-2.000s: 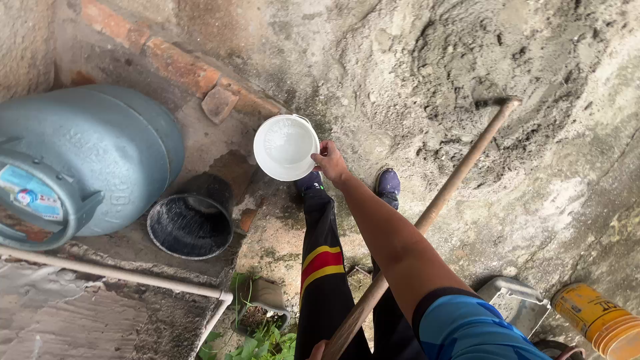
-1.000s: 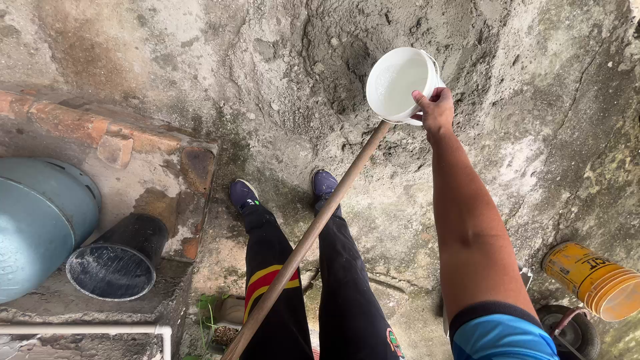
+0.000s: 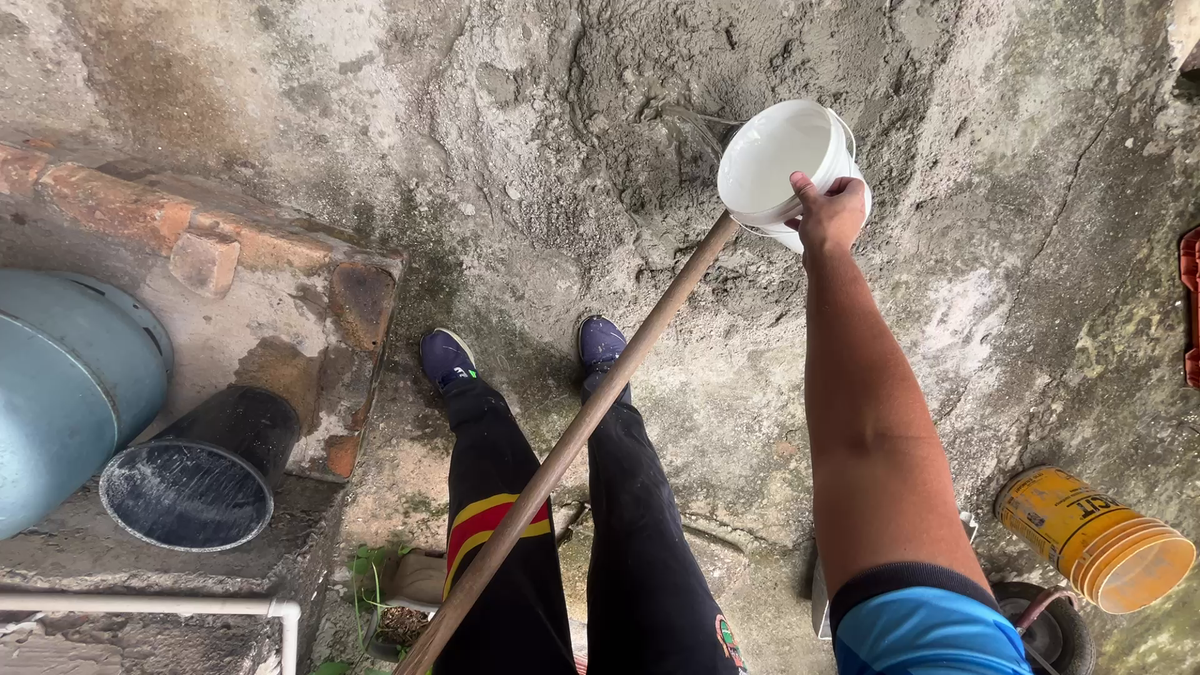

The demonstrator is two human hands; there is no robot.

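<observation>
My right hand (image 3: 830,214) grips the rim of a small white plastic bucket (image 3: 848,155), thumb inside and fingers outside. The bucket is tipped to the left, and a thin stream of water (image 3: 698,117) runs from its lip onto wet grey mortar (image 3: 656,169) on the ground. A long wooden tool handle (image 3: 581,427) slants from the bottom edge up to the bucket, which hides its far end. My left hand is out of view.
A black bucket (image 3: 202,469) and a blue-grey gas cylinder (image 3: 70,394) stand at the left beside a low brick edging (image 3: 122,206). A white pipe (image 3: 141,605) runs at lower left. At lower right are a yellow bucket (image 3: 1078,530) and a wheel (image 3: 1055,628).
My right hand has carried the white bucket from above my feet to over the mortar and tipped it; water now streams out. The view has shifted to the right.
</observation>
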